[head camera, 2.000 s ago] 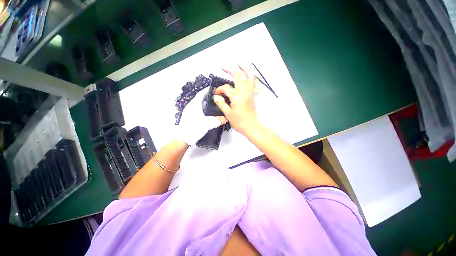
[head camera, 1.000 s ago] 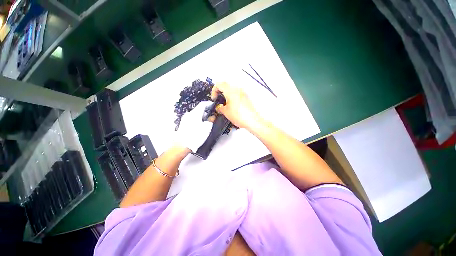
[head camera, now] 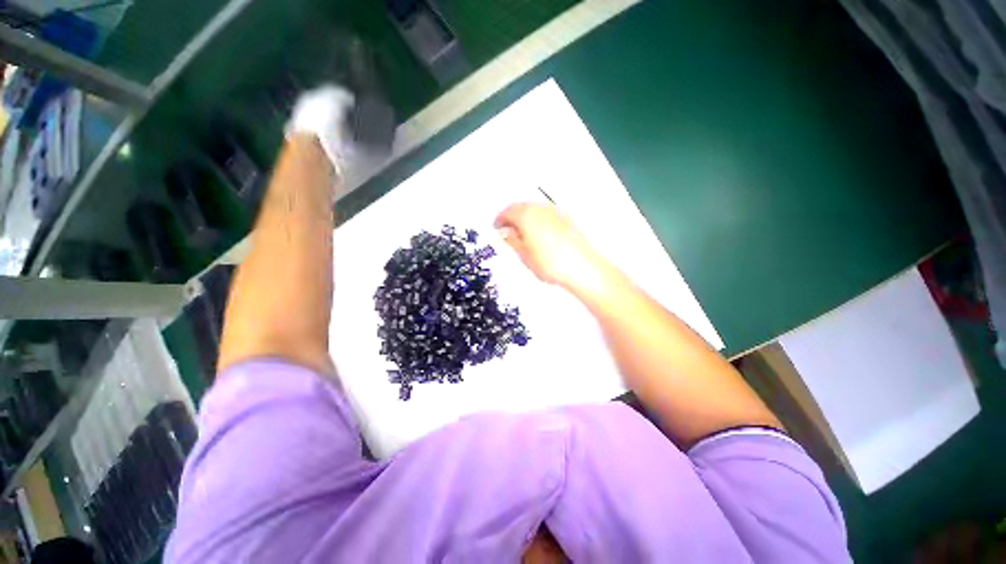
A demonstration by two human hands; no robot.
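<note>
My left hand [head camera: 322, 116], in a white glove, is stretched over the bench shelf and is blurred. A dark, smeared plastic housing [head camera: 373, 119] is against its right side and appears held; the fingers are unclear. My right hand [head camera: 532, 240] is bare, low over the white sheet [head camera: 601, 220], with fingers curled in. No part shows in it, but the fingertips are too small to tell. A heap of small black inserts [head camera: 441, 308] lies left of it. A thin dark tweezers tip [head camera: 546, 195] shows just beyond the right hand.
Black housings stand spaced on the green shelf [head camera: 229, 160] behind a pale edge strip [head camera: 485, 77]. A tray of black housings [head camera: 143, 474] is at far left. Grey layered sheets [head camera: 938, 121] hang at right. A white-covered carton [head camera: 883, 386] is below the bench.
My left hand has moved from the heap up and left over the shelf with the dark housing. My right hand has come off the housing and stays over the sheet. The heap is now fully uncovered.
</note>
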